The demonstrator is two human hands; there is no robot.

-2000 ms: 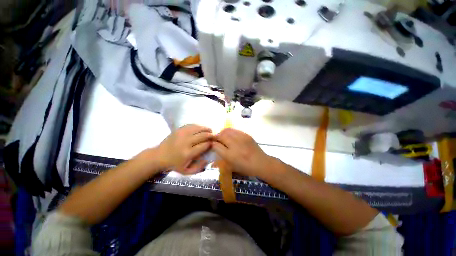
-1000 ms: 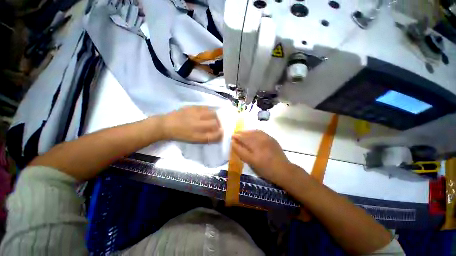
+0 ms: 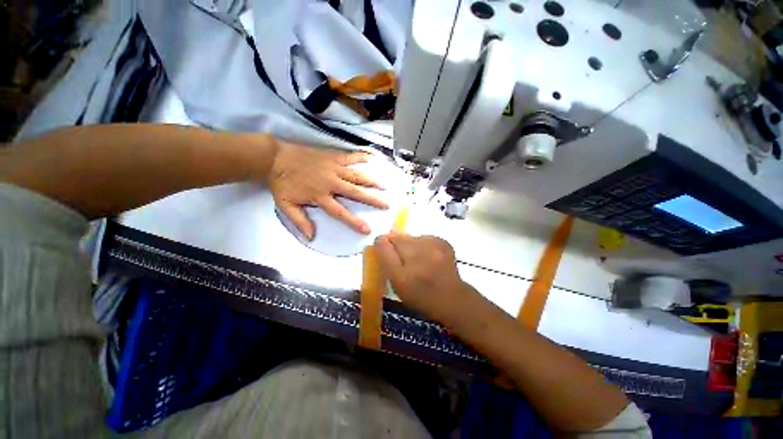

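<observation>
A light grey garment panel [image 3: 330, 238] lies flat on the machine bed, its inner edge at the presser foot and needle [image 3: 419, 182]. My left hand [image 3: 326, 184] is spread flat on top of the panel, fingers apart. An orange tape [image 3: 372, 296] runs from near the needle over the table's front edge. My right hand [image 3: 418, 267] pinches the tape just in front of the needle. The needle area is washed out by bright light.
The sewing machine head [image 3: 481, 94] with its control panel [image 3: 661, 197] fills the upper right. More grey cloth [image 3: 206, 60] is heaped behind left. A second orange strip [image 3: 545, 273], a yellow-handled item [image 3: 711, 314] and a red item [image 3: 723, 362] are at right. A blue basket [image 3: 172, 360] is below left.
My left hand has gone from gripping the panel's edge to lying spread on it, further from the front edge. The panel now lies flatter. My right hand stays at the tape. The camera view has shifted.
</observation>
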